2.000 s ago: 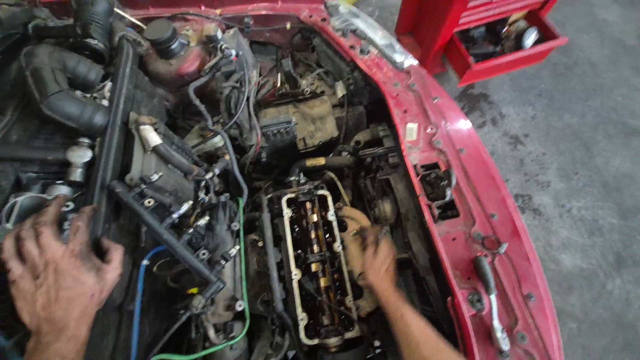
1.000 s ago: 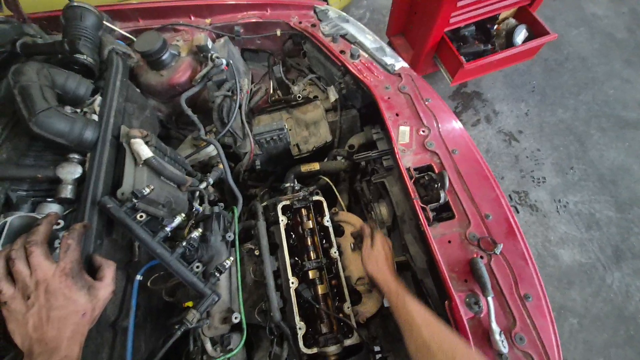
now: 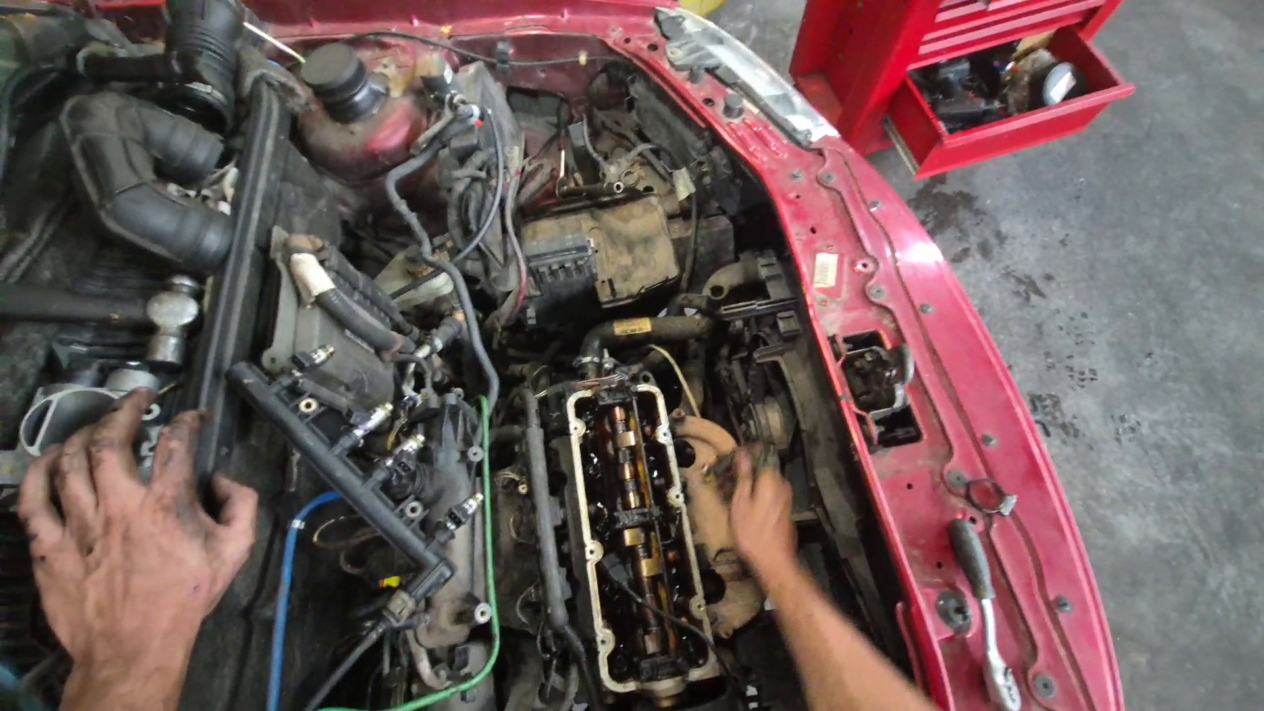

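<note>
My left hand (image 3: 133, 553), its fingers blackened with grease, rests palm down at the lower left, by a long black rubber strip (image 3: 242, 267) and a grey metal throttle body (image 3: 69, 420). My right hand (image 3: 760, 509) reaches to the rusty exhaust manifold heat shield (image 3: 706, 484) beside the open cylinder head. Its fingertips are blurred and partly hidden, so whether they hold something cannot be told. Between the hands lie the exposed camshaft (image 3: 632, 499), framed by a pale gasket edge (image 3: 591, 553), and a black fuel rail (image 3: 341, 469) with injectors.
A ratchet (image 3: 978, 592) lies on the red front body panel (image 3: 948, 395). A ball-peen hammer (image 3: 173, 316) is at the left, near a black intake hose (image 3: 138, 197). Blue (image 3: 286, 592) and green hoses (image 3: 491, 553) run past the fuel rail. A red tool cabinet's open drawer (image 3: 1027, 138) juts out beyond the car.
My right hand has stayed near the heat shield, with a small shift of its fingers and wrist. The left hand remains at the left side.
</note>
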